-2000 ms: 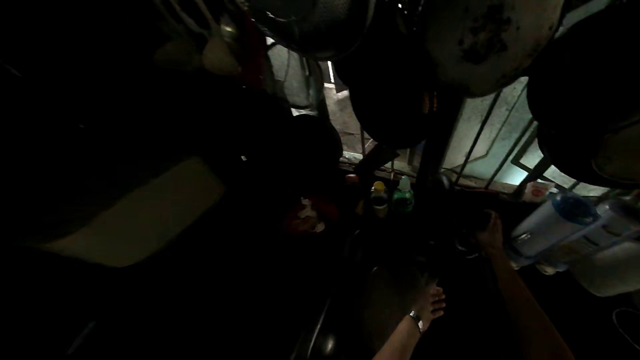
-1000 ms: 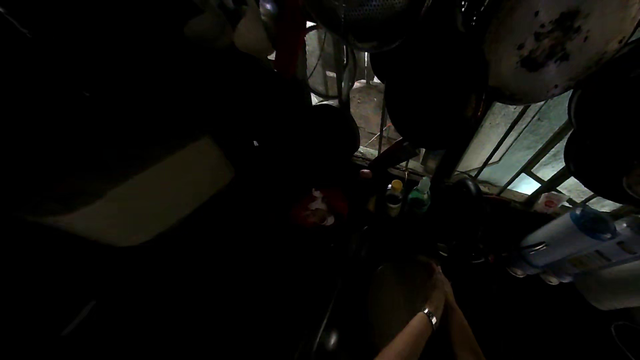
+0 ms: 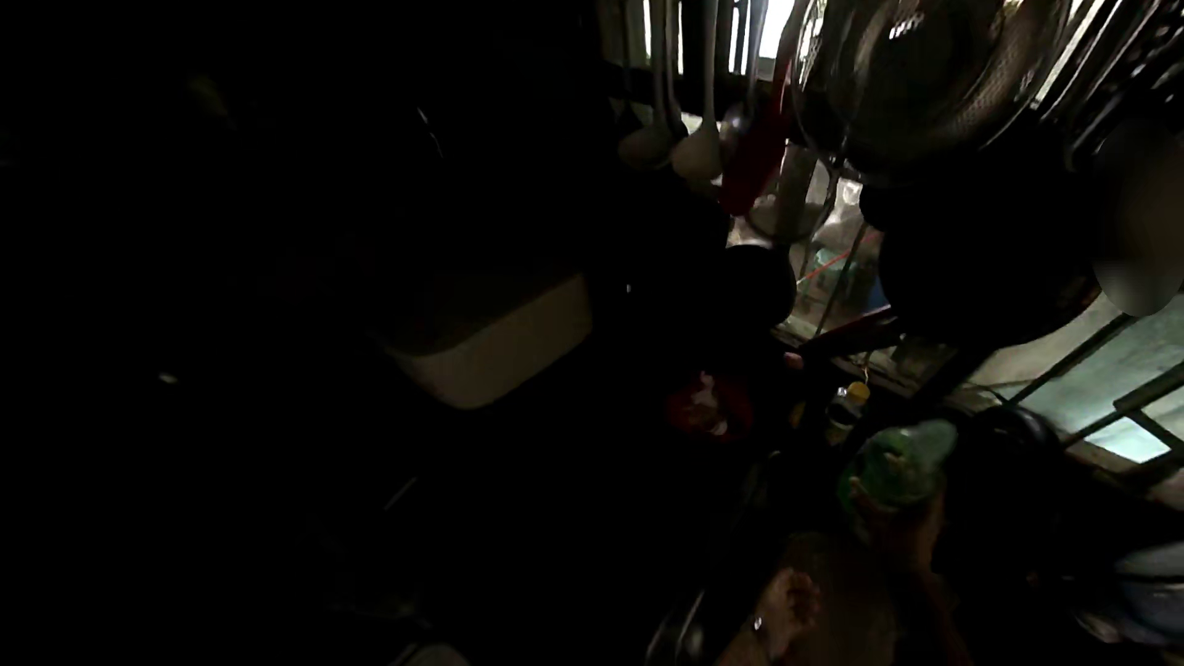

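Observation:
My right hand (image 3: 902,532) is closed around a green plastic bottle (image 3: 893,467), tilted, at the lower right of the head view. Lower and to the left is my left hand (image 3: 794,601), with something shiny at its wrist; its fingers look curled, but the dark hides whether anything is in them. Both hands are over a dim brownish surface (image 3: 846,592). A bottle with a yellow cap (image 3: 845,407) stands just behind the green one. Left of these lies a red item with something pale on it (image 3: 710,407), too dark to name.
Ladles (image 3: 698,153), a red-handled utensil (image 3: 760,157), a mesh strainer (image 3: 934,83) and dark pans (image 3: 990,250) hang before a barred window. A pale box-like object (image 3: 504,356) is at left. Clear blue-tinted containers (image 3: 1152,583) are at the lower right edge.
My hands were together a second ago and are now apart. The green bottle, which stood beside the yellow-capped one, is now in my right hand. The view has swung.

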